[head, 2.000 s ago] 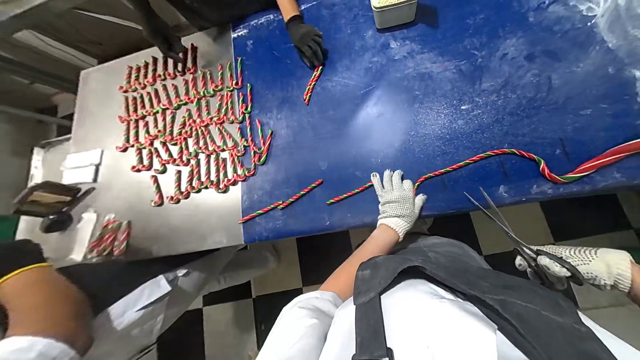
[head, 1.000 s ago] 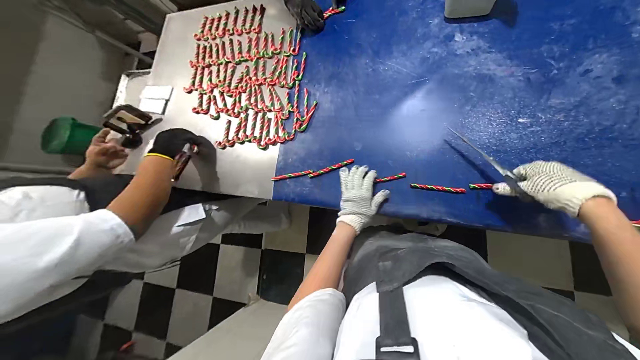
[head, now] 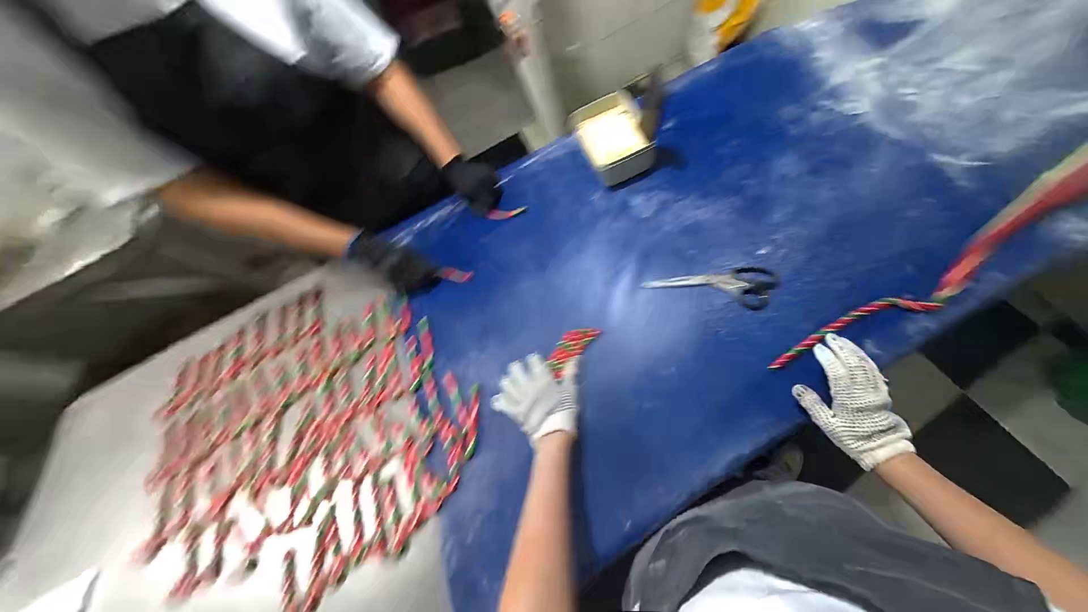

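Note:
My left hand [head: 537, 398], in a white knit glove, rests on the blue table with its fingers at a small bunch of red and green candy sticks [head: 575, 344]; whether it grips them I cannot tell. In a matching glove, my right hand [head: 852, 399] is spread at the near table edge, just below a twisted candy rope [head: 837, 325]. No object shows in that hand. The rope widens into a thick red and pale candy strip [head: 1020, 217] at the right. Scissors with black handles [head: 722, 282] lie on the table between and beyond my hands.
Rows of candy canes [head: 314, 425] cover a metal tabletop [head: 93, 450] at the left. Across the table, a co-worker's black-gloved hands [head: 476, 184] are at short candy pieces. A metal container [head: 631, 166] with pale contents stands near the far edge. White powder marks the blue table [head: 943, 85].
The scissors have left my right hand and lie on the table. Candy pieces that lay apart near the front edge now show as a bunch at my left hand. The view has swung strongly.

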